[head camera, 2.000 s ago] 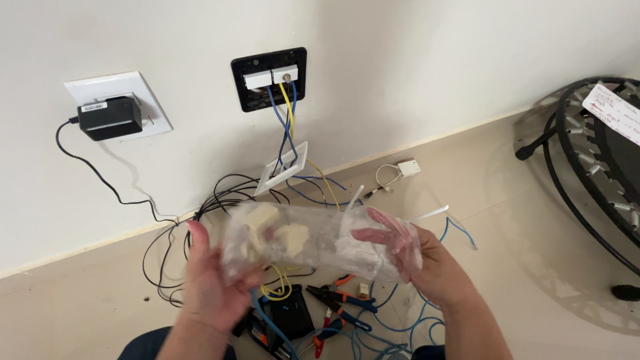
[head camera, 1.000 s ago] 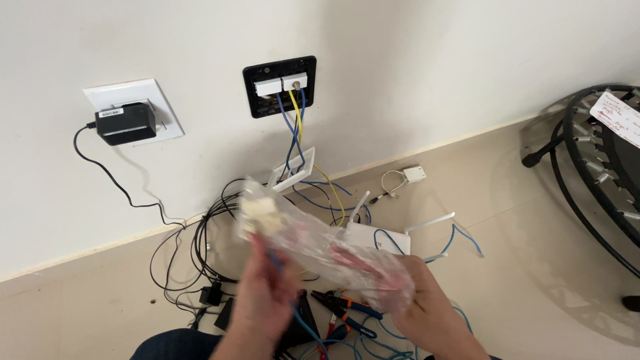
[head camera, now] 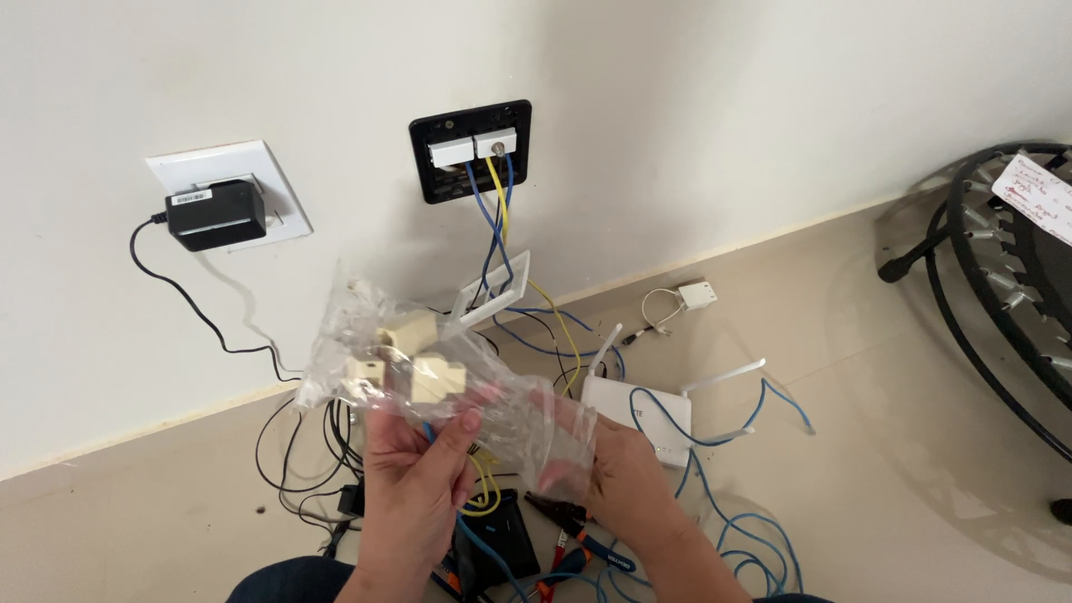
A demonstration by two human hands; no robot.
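A clear plastic bag [head camera: 511, 410] with several cream plastic network adapters [head camera: 437, 378] inside is held up over the floor. My left hand [head camera: 419, 473] pinches its lower edge just below the adapters, thumb in front. My right hand [head camera: 624, 469] grips the bag's other end, its fingers partly behind or inside the film; which, I cannot tell. Beyond the bag, blue and yellow cables [head camera: 494, 201] hang from an uncovered black wall box [head camera: 471, 186] through a white cover frame [head camera: 494, 293]. A white router [head camera: 662, 410] lies right of my right hand.
Pliers [head camera: 599, 544] and a black case [head camera: 511, 544] lie on the floor between my arms. Blue cable [head camera: 737, 528] coils at the right, black cables [head camera: 289, 452] at the left. A black power adapter [head camera: 216, 215] sits in the wall socket. A small trampoline [head camera: 963, 243] stands at far right.
The adapters in the bag are now spread apart and plainly visible, where one second ago they were bunched near my left fingers. Both hands still hold the bag.
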